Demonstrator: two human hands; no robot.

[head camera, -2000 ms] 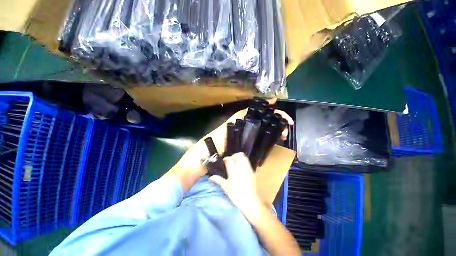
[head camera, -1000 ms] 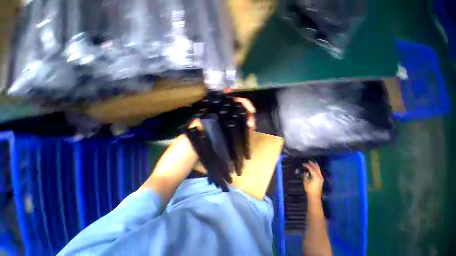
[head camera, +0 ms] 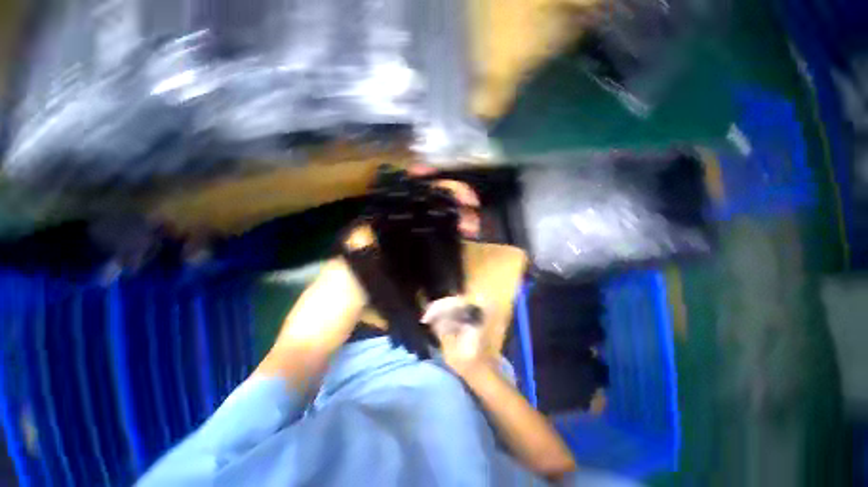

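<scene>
The whole view is blurred. A bundle of black tubes (head camera: 414,252) stands tilted above my lap. My left hand (head camera: 463,202) is wrapped around its upper part, with fingers showing at the right side. My right hand (head camera: 453,318) is closed at the bundle's lower right side, with a dark piece showing in the fist; single tubes cannot be told apart. A cardboard pad (head camera: 497,269) lies under the bundle. Bagged tubes (head camera: 276,71) lie in the carton (head camera: 286,185) beyond my hands.
A black tray (head camera: 690,204) with clear bags (head camera: 590,219) is right of the bundle. Below it is a blue crate (head camera: 640,347) with black tubes (head camera: 563,342). Blue crates (head camera: 152,371) stand at left. The green bench (head camera: 609,119) holds a dark bag (head camera: 657,52) at top right.
My right hand has moved from the blue crate at right back to the bundle. My left hand still holds the bundle. The camera view has shifted slightly.
</scene>
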